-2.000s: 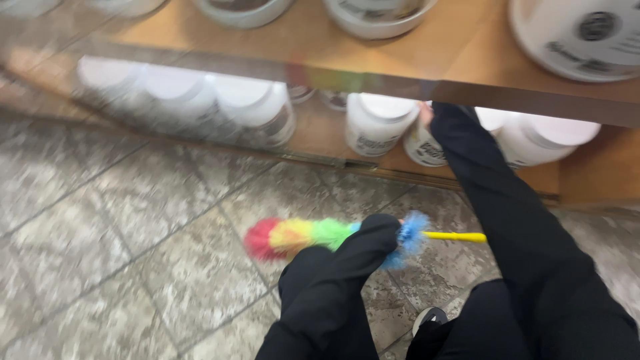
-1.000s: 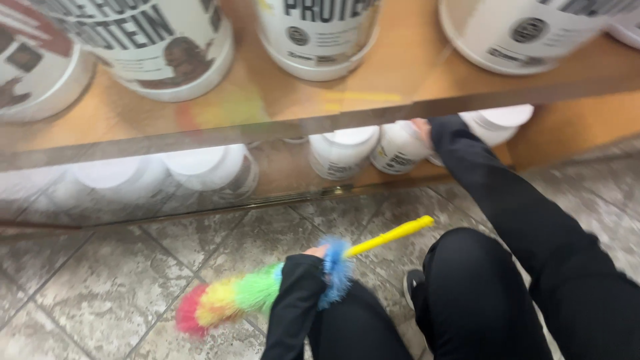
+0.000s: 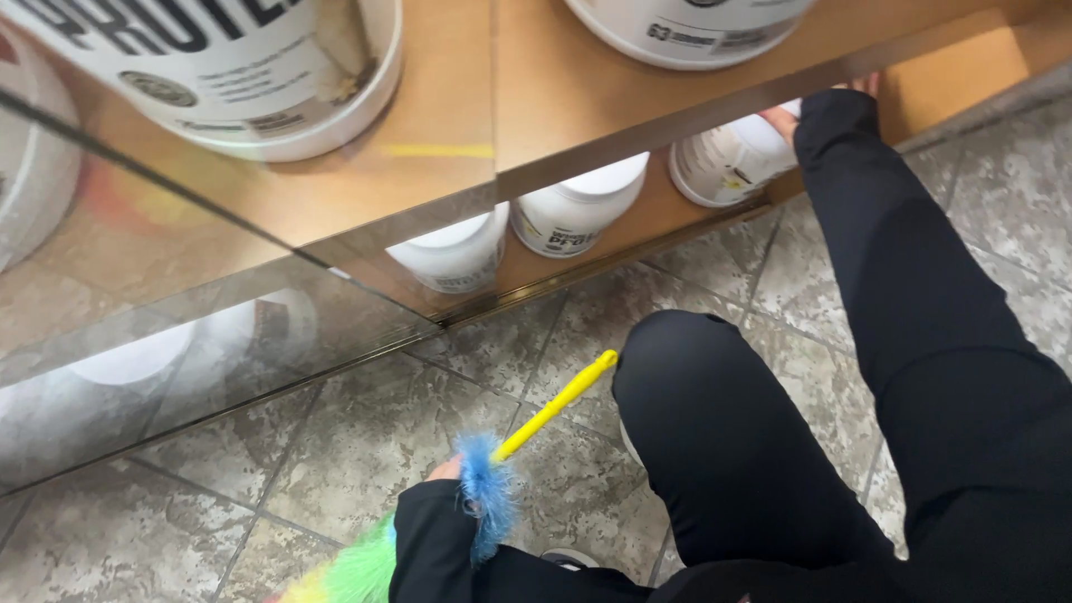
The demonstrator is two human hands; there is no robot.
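My left hand (image 3: 447,471), mostly hidden by its black sleeve and the blue fluff, is closed around a rainbow-coloured feather duster (image 3: 489,494) low over the floor. The duster's yellow handle points up and right, and its green and yellow end runs off the bottom edge. At the upper right, my right hand (image 3: 787,117) reaches under the shelf board and holds the lid end of a white protein powder tub (image 3: 727,163) on the bottom shelf. The tub is slightly tilted. Two more white tubs, one in the middle (image 3: 578,209) and one further left (image 3: 456,255), stand on that shelf.
Large white tubs (image 3: 251,92) stand on the upper shelf (image 3: 578,92). A glass door (image 3: 167,310) covers the cabinet's left part, with tubs behind it. The metal track (image 3: 536,289) runs along the bottom edge. My knee (image 3: 695,394) is close to the cabinet over the tiled floor (image 3: 368,444).
The view has shifted and moved closer to the shelves. My right hand remains at the bottom-shelf tubs, and a gap now shows beside the tub it holds. The duster stays in my left hand.
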